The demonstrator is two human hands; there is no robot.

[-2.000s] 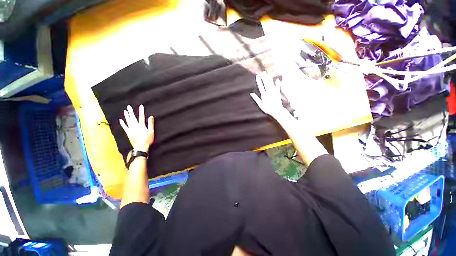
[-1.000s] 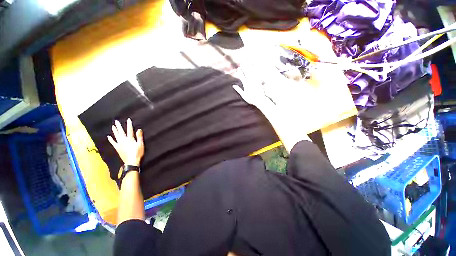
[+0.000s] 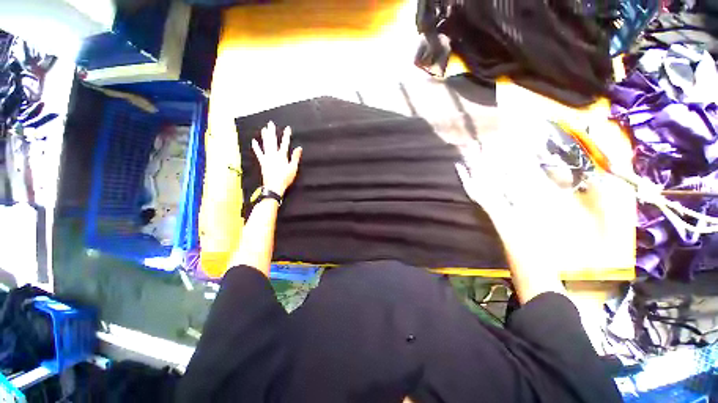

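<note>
A black garment panel (image 3: 370, 181) lies flat on the yellow ironing table cover (image 3: 220, 228), with long parallel folds running left to right. My left hand (image 3: 275, 164) lies on the panel's left part with fingers spread, a dark band on its wrist. My right hand (image 3: 490, 185) lies at the panel's right end with fingers apart; strong sun washes it out and blurs its fingertips. Neither hand grips anything. The steam iron (image 3: 568, 157) rests on the table right of my right hand, overexposed, with an orange part.
A pile of black pieces (image 3: 527, 47) lies at the far right edge. Purple satin pieces (image 3: 669, 142) are beyond the right end, with a pale hose (image 3: 669, 206) before them. A blue plastic crate (image 3: 118, 173) holding cloth stands left. Another blue crate (image 3: 72, 330) is lower left.
The view has turned and shifted, so the table appears straighter and farther right. The pale slit near the panel's far edge no longer shows. Both hands remain spread on the panel.
</note>
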